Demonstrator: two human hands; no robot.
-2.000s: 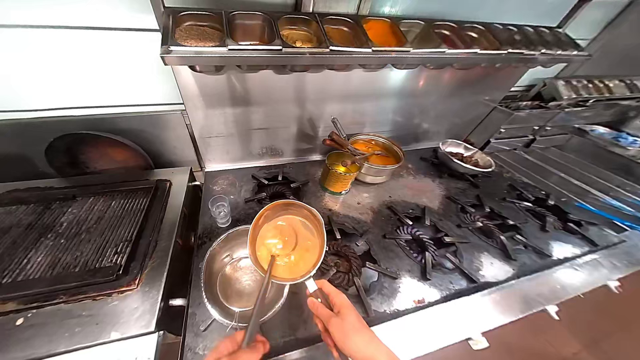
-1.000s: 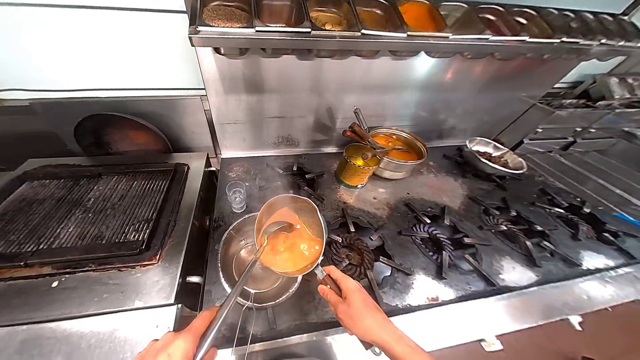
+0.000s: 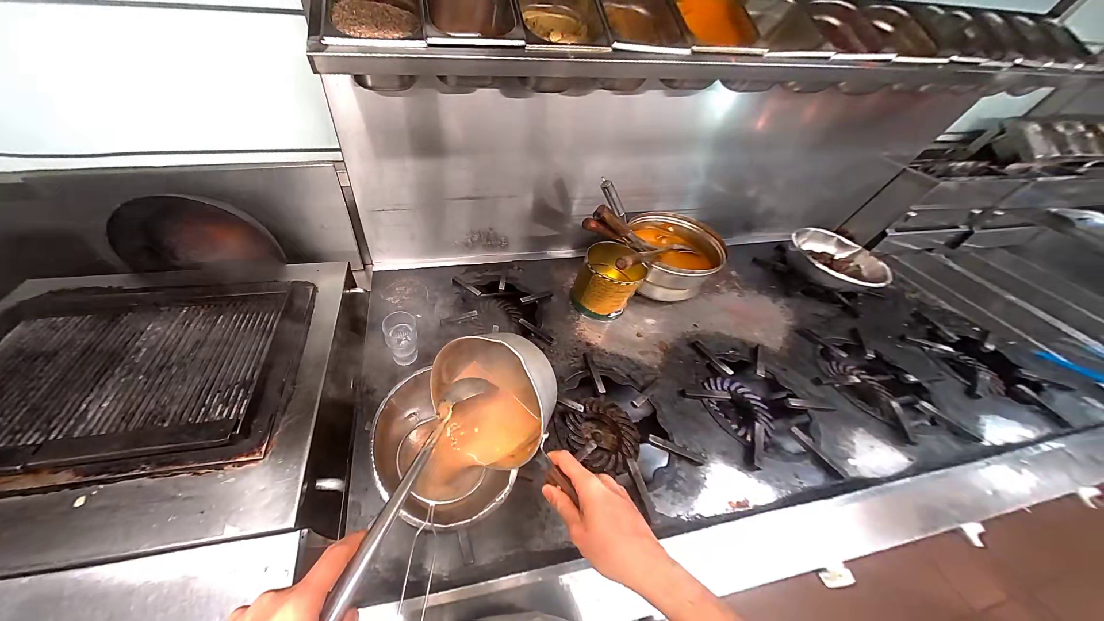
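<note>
My right hand (image 3: 604, 517) is closed on the handle of a metal saucepan (image 3: 530, 366), which is tipped to the left. Orange-brown sauce (image 3: 496, 427) runs from its rim toward a wide metal pot (image 3: 388, 423) on the stove. Inside that pot's mouth a round wire-rimmed strainer partly shows, its long wire handle reaching toward the front edge. My left hand (image 3: 310, 586) grips the long handle of a metal ladle (image 3: 405, 492), whose bowl lies at the saucepan's mouth, in the sauce. A small clear glass (image 3: 401, 336) stands behind the wide pot.
Behind are an open yellow tin (image 3: 606, 293) and a pot of orange sauce (image 3: 681, 280) with wooden-handled utensils. A metal bowl (image 3: 838, 263) sits back right. A grill (image 3: 147, 371) lies left; gas burners (image 3: 742, 401) line the right. Spice trays (image 3: 569, 52) fill the shelf above.
My right hand has tipped the saucepan from nearly level to steeply tilted over the wide pot, and sauce now pours out. The ladle has stayed at the saucepan's mouth in my left hand.
</note>
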